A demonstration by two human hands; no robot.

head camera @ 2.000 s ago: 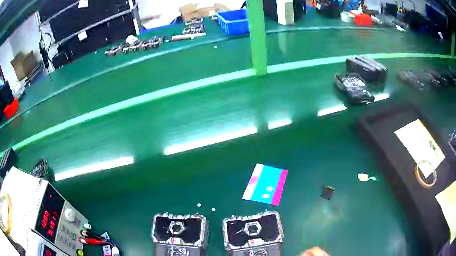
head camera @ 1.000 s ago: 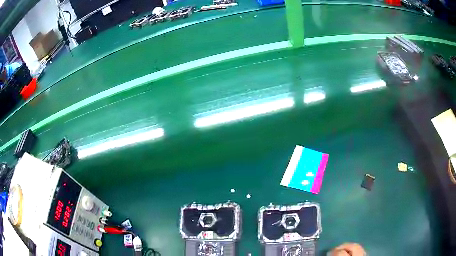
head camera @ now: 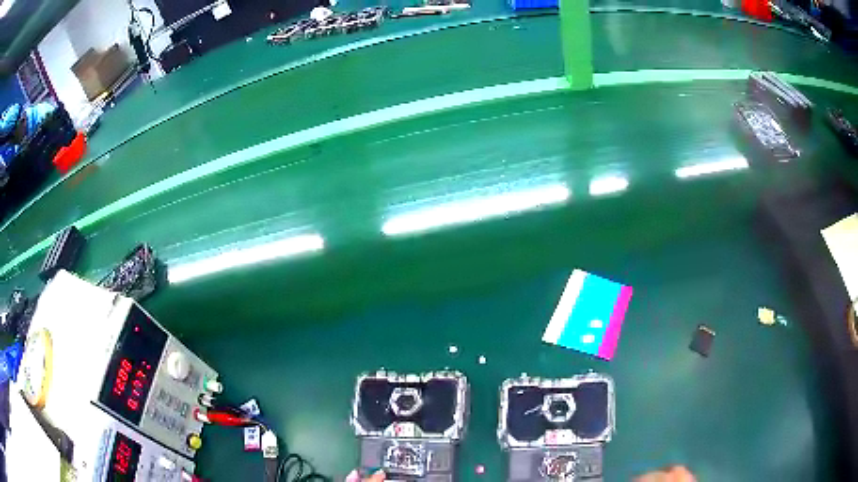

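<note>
Two dark device units with pale rugged rims and hexagonal rings lie side by side at the bottom: the left unit (head camera: pixel 435 396) and the right unit (head camera: pixel 583 412). The picture's lower edge cuts off both. My left hand (head camera: pixel 366 475) shows only as fingertips at the left unit's lower left edge; its grip is hidden. My right hand (head camera: pixel 666 474) shows only as a small part at the bottom edge, right of the right unit; its fingers are out of view. A card with white, cyan and magenta bands (head camera: pixel 588 314) lies beyond the right unit.
White power supplies (head camera: pixel 179 397) with red digits and a red clip (head camera: pixel 224 418) stand at lower left. A small dark card (head camera: pixel 702 340), a pale piece (head camera: pixel 767 316) and a black tray (head camera: pixel 800 245) lie right. Dark blocks (head camera: pixel 781 91) lie beyond.
The view has swung right and down overall, so bench items sit further left or higher at the rim. My left fingertips have come into view beside the left unit. The supply's lower digits have changed.
</note>
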